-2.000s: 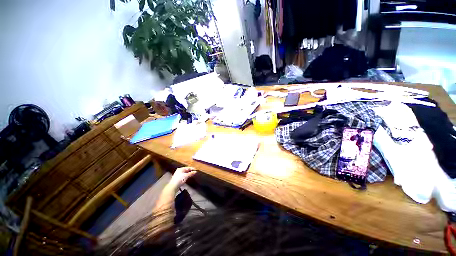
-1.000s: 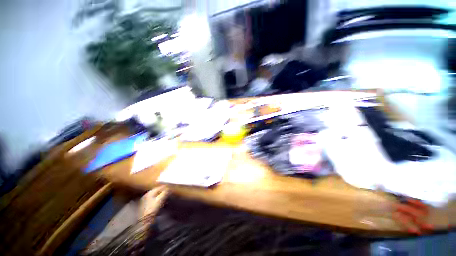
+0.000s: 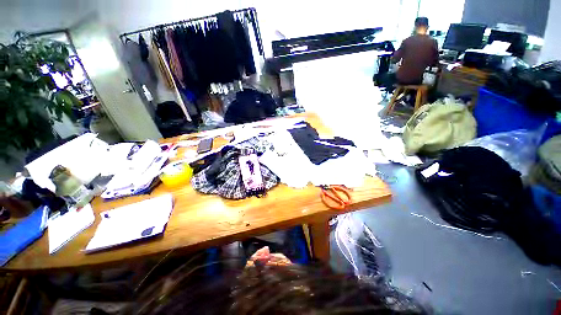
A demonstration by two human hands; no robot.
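One hand of mine shows small and blurred just below the table's front edge, partly covered by dark hair. I cannot tell which hand it is or whether it holds anything. On the wooden table (image 3: 212, 224), orange-red handled scissors (image 3: 336, 197) lie near the right corner. A smartphone (image 3: 251, 173) with a pinkish screen lies on a crumpled plaid garment (image 3: 209, 179). A white garment (image 3: 286, 163) lies to its right, with a black garment piece (image 3: 317, 146) on top.
A white notebook (image 3: 132, 223), papers and a yellow object (image 3: 176, 175) are on the table's left part. Clear plastic (image 3: 360, 246) lies by the table leg. Black bundles (image 3: 473, 187) and a beige bag (image 3: 440, 126) stand on the floor at right. A person sits on a stool at the back.
The view has swung right, so the table things appear further left and the right-hand floor shows. The hand seen earlier at lower left is no longer there; a hand shows near bottom centre.
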